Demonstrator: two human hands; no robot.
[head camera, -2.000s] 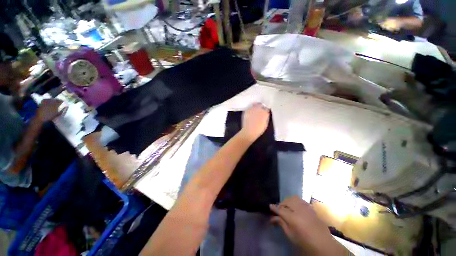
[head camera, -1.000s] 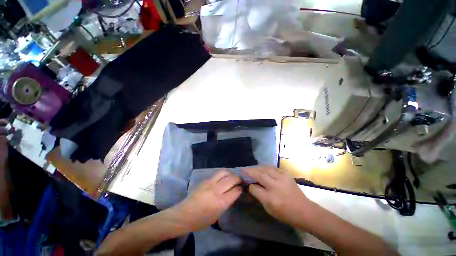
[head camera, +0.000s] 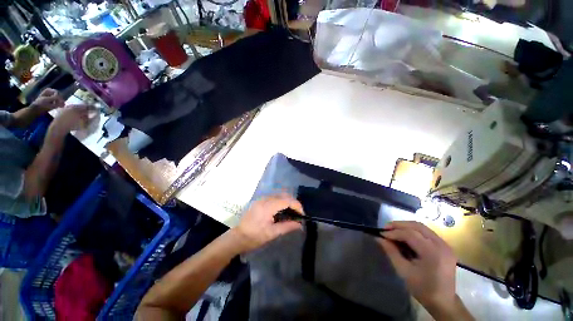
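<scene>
A dark garment piece with grey-blue fused backing (head camera: 342, 263) lies on the white table in front of me. Its black upper edge reaches the lit needle area. A black rectangular piece (head camera: 339, 204) lies on it. My left hand (head camera: 270, 219) grips the left end of a narrow black folded edge (head camera: 339, 223). My right hand (head camera: 420, 258) grips its right end, and the edge is stretched between them. The sewing machine head (head camera: 480, 150) stands to the right, its needle area brightly lit.
Black cut pieces (head camera: 220, 94) lie at the back left. A blue basket (head camera: 160, 219) with red cloth (head camera: 81, 285) is at lower left. Scissors (head camera: 523, 279) lie at right. A purple fan-like object (head camera: 110, 69) and another person's hands (head camera: 69, 116) are at far left. White wrapped material (head camera: 377, 41) lies behind.
My hands have moved apart along the black fold, which is now stretched between them. The garment piece has turned, its upper edge now slanting down to the needle area. The camera view has also shifted.
</scene>
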